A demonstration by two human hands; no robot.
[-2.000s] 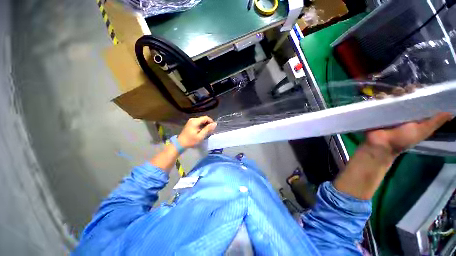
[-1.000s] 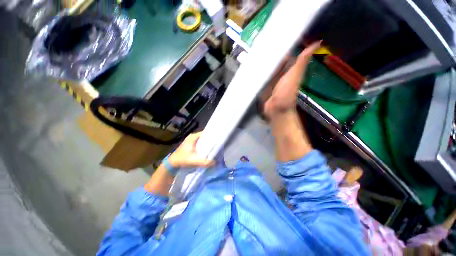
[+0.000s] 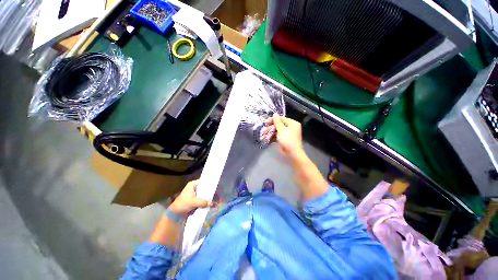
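A long white trim strip (image 3: 219,150) slants upright in front of my body. My left hand (image 3: 188,199) grips its lower part. My right hand (image 3: 287,133) is closed on a bunched clear plastic sleeve (image 3: 264,106) at the strip's upper end. The sleeve's crinkled film spreads from the strip's top to my fingers. The strip's lowest end lies against my blue clothing and is partly hidden by my left hand.
A green-matted side table (image 3: 134,71) holds a bagged cable coil (image 3: 82,82), yellow tape roll (image 3: 183,49) and blue screw bin (image 3: 153,13). A finned black heatsink (image 3: 349,38) stands above a red support block (image 3: 355,75) on the green bench. Another person's pink sleeve (image 3: 390,219) is at lower right.
The strip has swung from nearly level to steep and away from the bench. My right hand has left the strip and now holds the plastic sleeve, bunched up.
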